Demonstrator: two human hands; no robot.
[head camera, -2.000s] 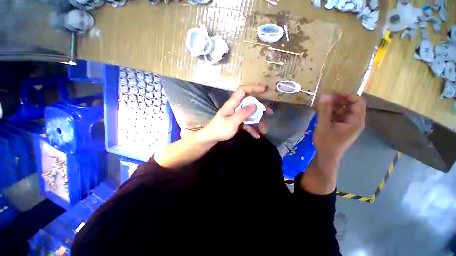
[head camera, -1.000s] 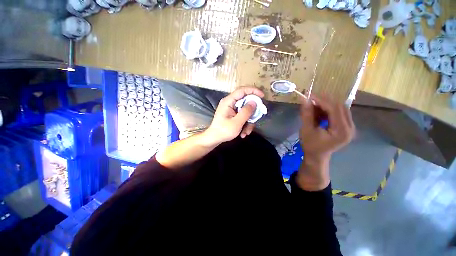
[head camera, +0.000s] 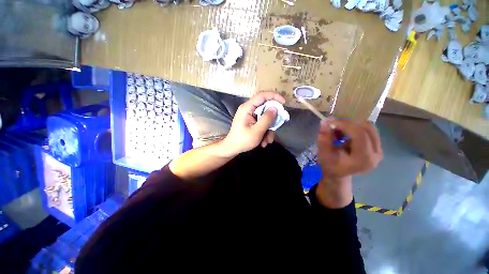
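Note:
My left hand (head camera: 252, 124) holds a small white hollow shell (head camera: 277, 116) in front of my lap, with the thumb on its open side. My right hand (head camera: 349, 147) grips a thin pale stick (head camera: 315, 110) between thumb and fingers. The stick's tip points up and left, just below the near glue dish (head camera: 307, 92). I cannot tell whether it touches the dish. A second oval dish (head camera: 287, 35) stands farther back on the stained cardboard.
Two white shells (head camera: 209, 45) lie left of the dishes. Loose sticks (head camera: 292, 52) lie between the dishes. A yellow-handled tool (head camera: 408, 49) lies at the right. Grey-white parts (head camera: 474, 60) are heaped far right. A blue tray (head camera: 119, 123) of small pieces is at the left.
My right hand has come left from the dish's right side and gripped the stick that rested in the dish. The stick is now out of it. My left hand keeps the shell.

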